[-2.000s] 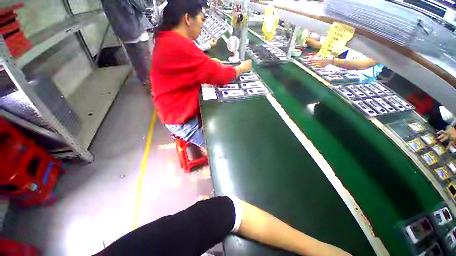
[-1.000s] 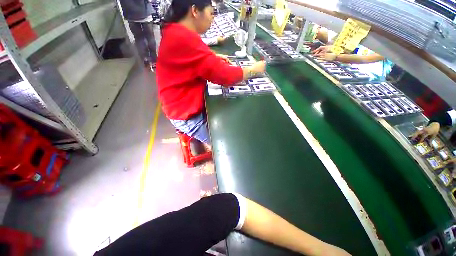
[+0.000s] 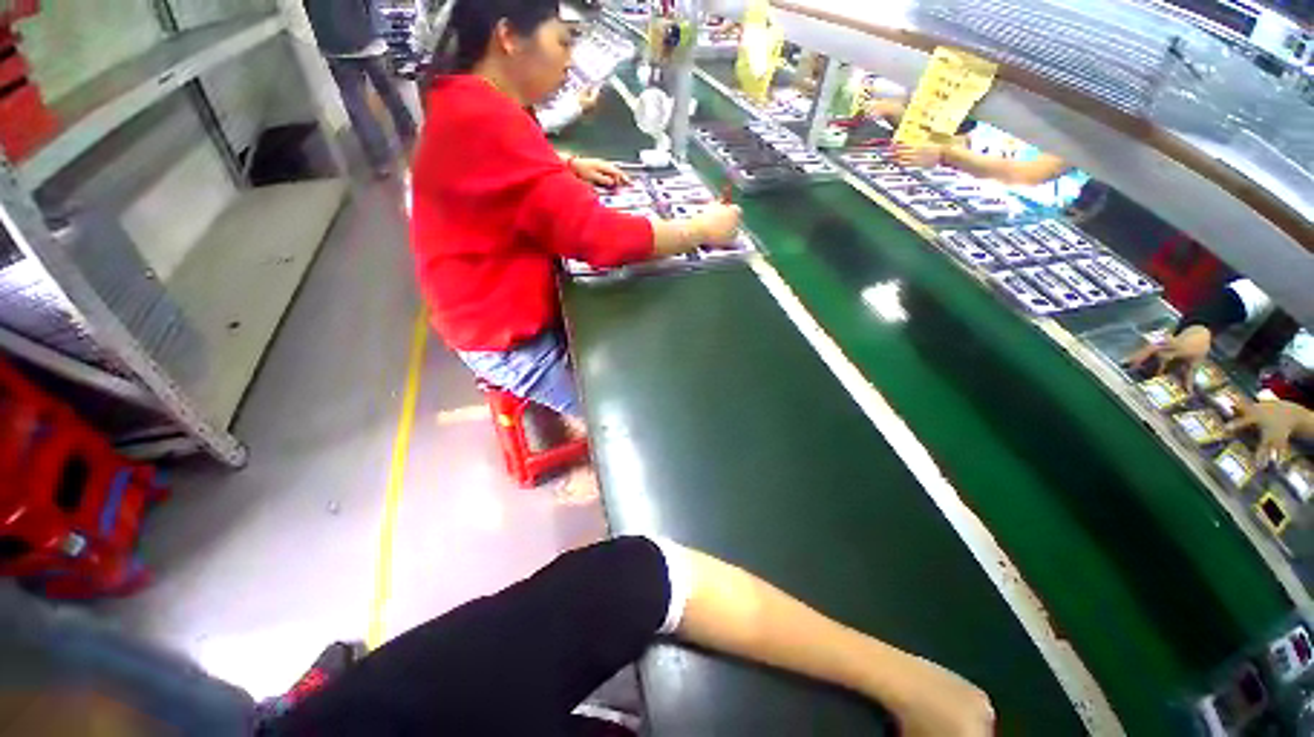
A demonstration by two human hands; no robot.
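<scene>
My left arm, in a black sleeve with a white cuff, reaches from the bottom left over the dark green bench (image 3: pixel 721 418). My left hand (image 3: pixel 944 703) is at the bottom edge, partly cut off; its fingers and anything in them are hidden. My right hand is not in view. Phones in a clear tray (image 3: pixel 1247 694) lie at the lower right, cut by the frame's edge.
A person in red (image 3: pixel 504 216) sits on a red stool (image 3: pixel 536 439), working over trays. The green conveyor belt (image 3: pixel 922 389) has a pale edge strip. Phone trays (image 3: pixel 1045 267) and other workers' hands line its far side. Shelving (image 3: pixel 245 288) and red crates (image 3: pixel 72 490) stand left.
The view has shifted slightly. More of my left hand shows at the bottom edge. A blurred bluish shape and a dark and red thing have appeared at the lower left. The seated person's hands have moved.
</scene>
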